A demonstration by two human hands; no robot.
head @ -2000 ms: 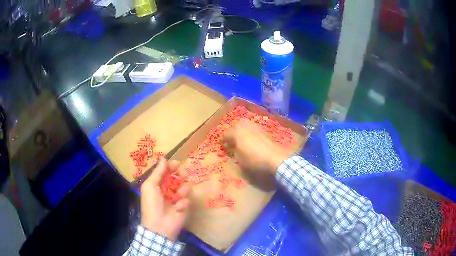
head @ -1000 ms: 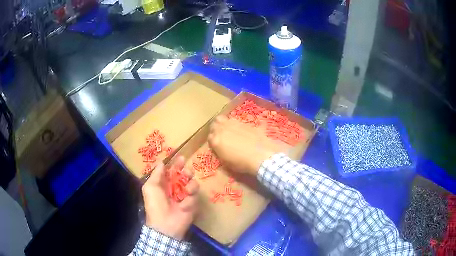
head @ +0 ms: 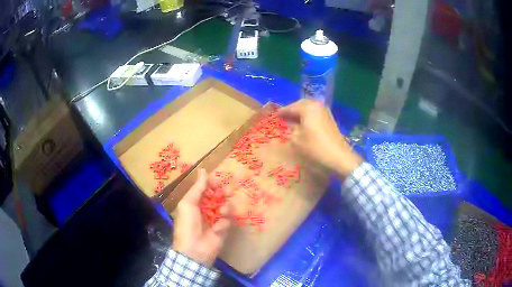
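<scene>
My left hand is cupped, palm up, over the near left edge of the right cardboard tray and holds a heap of red plastic pieces. My right hand is over the far right part of that tray, fingers bent and slightly blurred; whether it holds a piece cannot be told. Loose red pieces lie in a band and small clusters in this tray. The left cardboard tray holds a smaller red heap at its near left.
A spray can stands behind the right tray. A blue bin of silver fasteners is at right, with a tray of dark metal and red pieces below it. Power strips lie behind. A carton is at left.
My right hand has moved from the middle of the right tray to its far right side. Red pieces there are spread differently. My left hand stays cupped around its red pieces.
</scene>
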